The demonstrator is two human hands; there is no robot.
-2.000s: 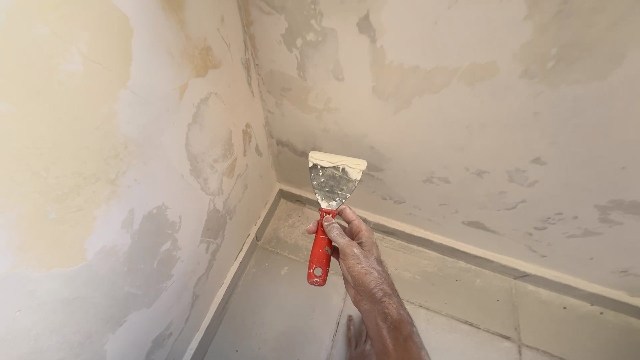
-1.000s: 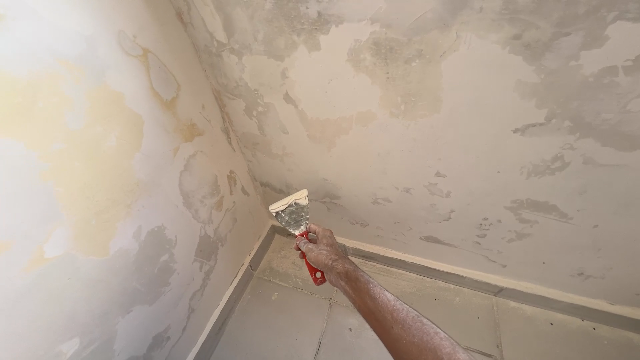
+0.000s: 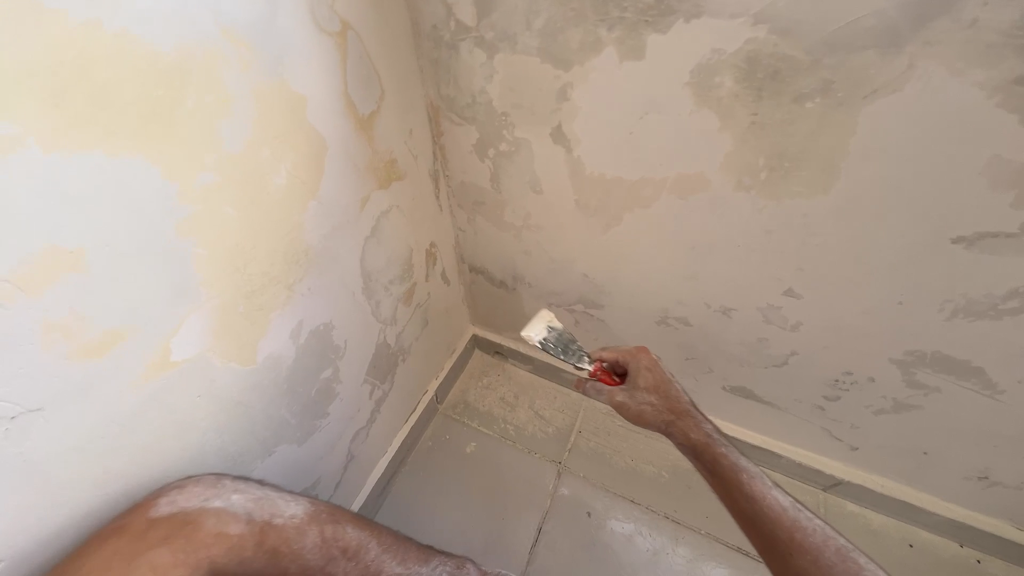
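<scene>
My right hand [image 3: 640, 388] is closed around the red handle of a putty knife [image 3: 566, 349], just in front of the lower wall near the corner. The metal blade points up and to the left, with a thick lump of cream-white filler [image 3: 542, 326] along its edge. From this view I cannot tell whether the filler touches the wall. Behind the blade is the right-hand wall [image 3: 640, 264], patched with grey and off-white areas. My left hand is not in view.
The left wall [image 3: 264, 200] carries yellow and grey patches and meets the other wall at a corner. A low grey skirting [image 3: 552, 370] edges the dusty tiled floor [image 3: 480, 472]. A bare, white-dusted knee [image 3: 232, 504] fills the lower left.
My right hand has turned the putty knife from nearly upright to a leftward slant, still gripping it. The knee has come into view at the lower left.
</scene>
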